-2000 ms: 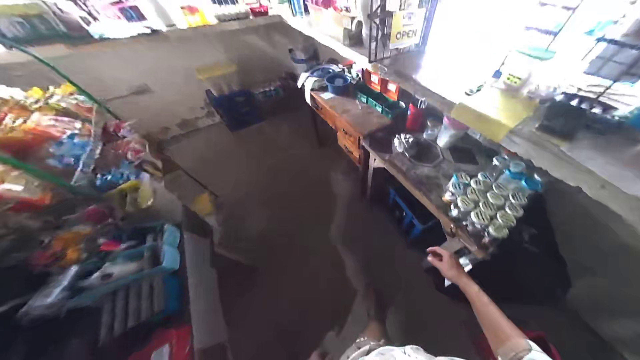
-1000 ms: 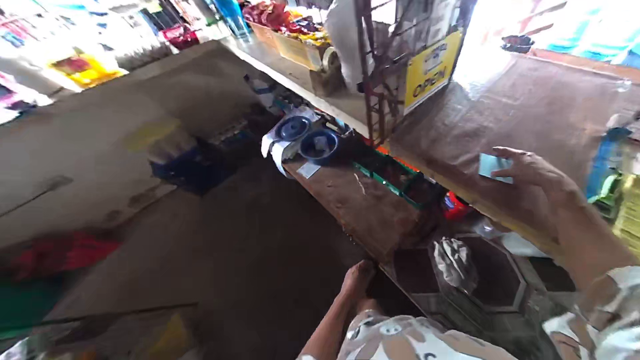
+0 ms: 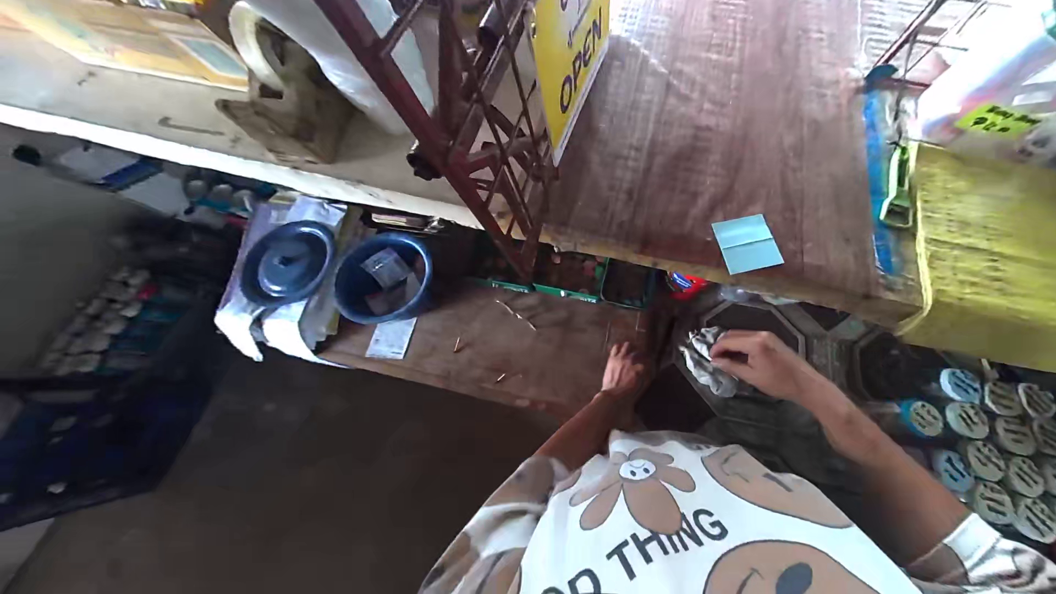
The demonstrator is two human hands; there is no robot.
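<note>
My right hand (image 3: 761, 363) has its fingers closed on the edge of a crumpled light cloth (image 3: 706, 360), which lies on a dark patterned tabletop. My left hand (image 3: 622, 368) rests with fingers apart near the right end of a brown wooden table (image 3: 462, 351), holding nothing that shows. On the ledge above lies a folded light-blue paper (image 3: 747, 243), touched by neither hand. Two blue plastic basins (image 3: 288, 262) (image 3: 346, 289) stand at the wooden table's left end; the right one holds small papers. A white paper slip (image 3: 390, 338) lies beside them.
Green-edged trays (image 3: 569, 294) stand beneath the ledge. A dark red metal grille (image 3: 450, 148) with a yellow sign (image 3: 569, 66) rises from it. Many lidded jars (image 3: 982, 458) stand at the right. A blue crate (image 3: 74, 454) is at the lower left, and yellow material (image 3: 982, 272) covers the ledge's right part.
My right hand has let go of the light-blue paper on the ledge and moved down to the crumpled cloth. My left hand has moved onto the table. The view has shifted closer.
</note>
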